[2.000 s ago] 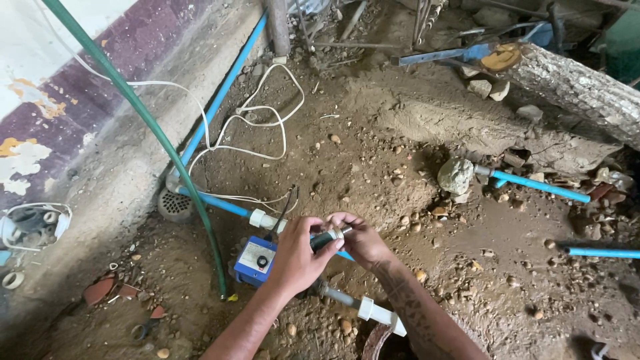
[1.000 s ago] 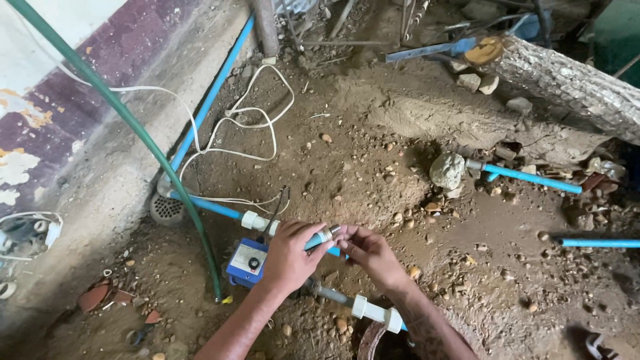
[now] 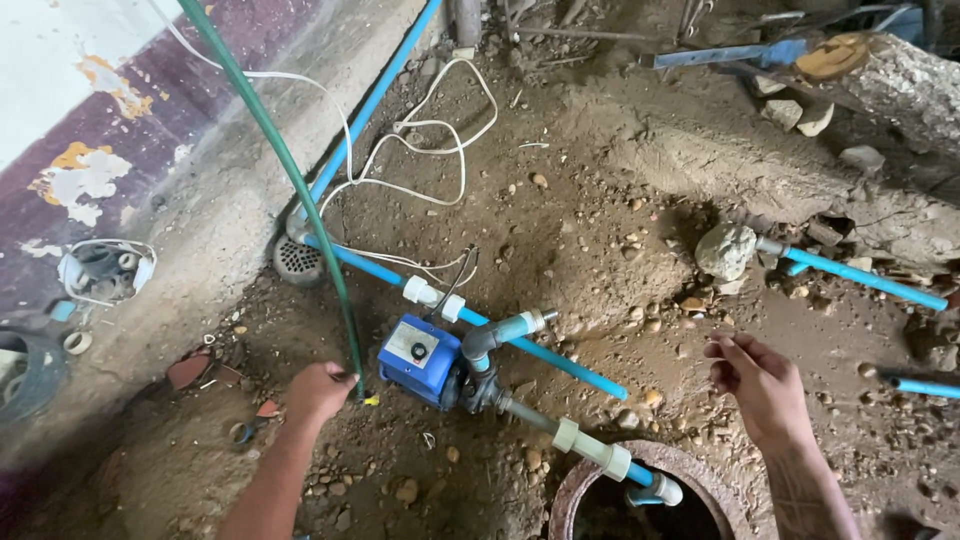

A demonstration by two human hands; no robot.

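Note:
My left hand [image 3: 322, 390] is beside the lower end of a green hose [image 3: 289, 161], thumb and finger close to it; whether it grips the hose is unclear. Over the wet soil at the right, my right hand [image 3: 754, 375] holds nothing visible, its fingers curled. Between the hands sits a blue water pump [image 3: 421, 360]. Its grey elbow [image 3: 484, 341] bears a short blue pipe with a threaded hose fitting [image 3: 541, 321] at the tip. A white union [image 3: 592, 450] joins the pump's other pipe, which reaches an elbow over a round well opening [image 3: 570, 487]. A longer blue pipe [image 3: 566, 364] passes behind the pump.
White cable [image 3: 457, 142] loops over the soil. Near the wall are a drain grate [image 3: 298, 259], a container of fittings [image 3: 109, 270] and a dark bucket [image 3: 34, 375]. A stone [image 3: 726, 251], blue pipes [image 3: 870, 281] and a log [image 3: 907, 90] lie at the right.
Both hands have come away from the pump's outlet fitting and moved apart. The left hand has moved left to the hose end, the right hand to the right. The fitting is now uncovered.

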